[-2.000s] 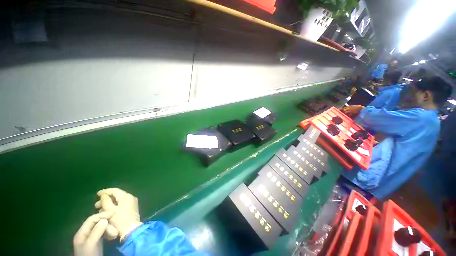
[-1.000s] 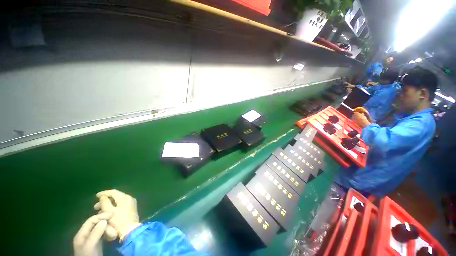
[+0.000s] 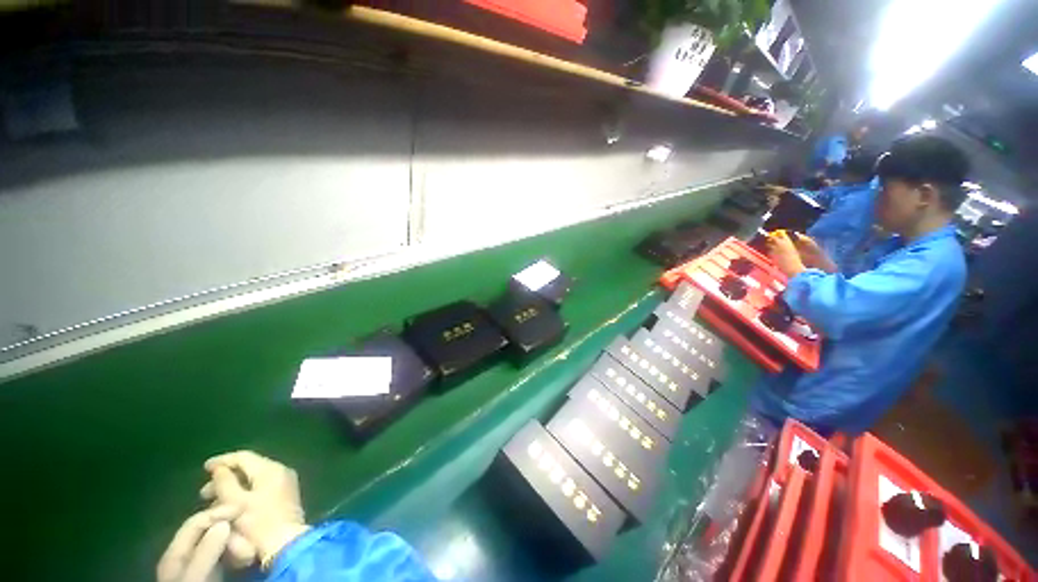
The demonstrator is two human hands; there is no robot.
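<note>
My right hand, in a cream glove with a blue sleeve, is at the lower left over the green belt. My left hand, also gloved, is cut off by the bottom edge. The hands touch at the fingers, loosely bent, and nothing shows in them. Beyond them on the belt lie black boxes: one with a white paper slip on it, one with gold characters, and another gold-printed one. A further white slip lies on a black box behind.
Dark grey cartons with gold characters lean in a row along the near edge. Red trays with dark round parts stand at lower right, beside crumpled clear film. A person in blue sits at the right by another red tray. A shelf runs overhead.
The black boxes and slips on the belt have moved left and nearer to my hands. My hands stay together in nearly the same place. The view has shifted slightly. The neighbour's hands have moved.
</note>
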